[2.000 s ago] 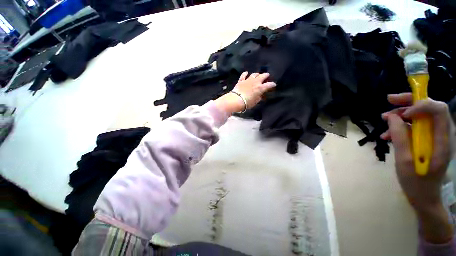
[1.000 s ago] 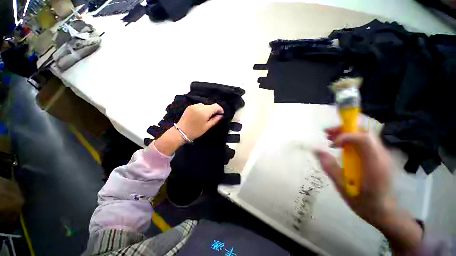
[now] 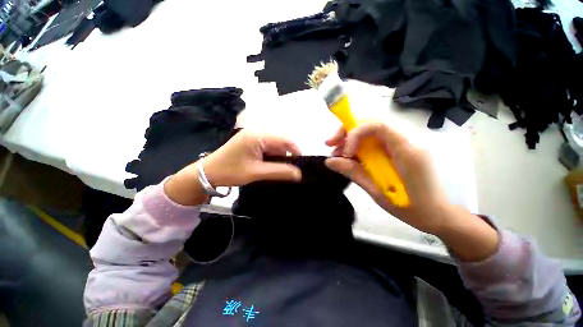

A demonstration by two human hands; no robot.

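Observation:
My left hand [image 3: 259, 163] and my right hand [image 3: 390, 172] hold the top edge of a black panel [image 3: 294, 211] between thumbs and fingers, at the table's near edge. The panel hangs down in front of my apron. My right hand also holds the glue brush [image 3: 374, 159] by its yellow handle, bristles up and to the left. A stack of black tabbed panels [image 3: 185, 131] lies left of my hands. Another stack, with a glossy band along its top [image 3: 297, 57], lies further away at centre.
A large black heap of cut pieces [image 3: 441, 45] covers the upper right of the white table [image 3: 108, 96]. Tangled black strips [image 3: 543, 70] lie at far right. An amber bottle [image 3: 575, 191] is cut off by the right edge. More black pieces [image 3: 121, 13] lie at upper left.
My left hand has moved right from the left stack and holds a panel in front of me. My right hand has moved left to the panel's edge, still with the brush. The view has shifted.

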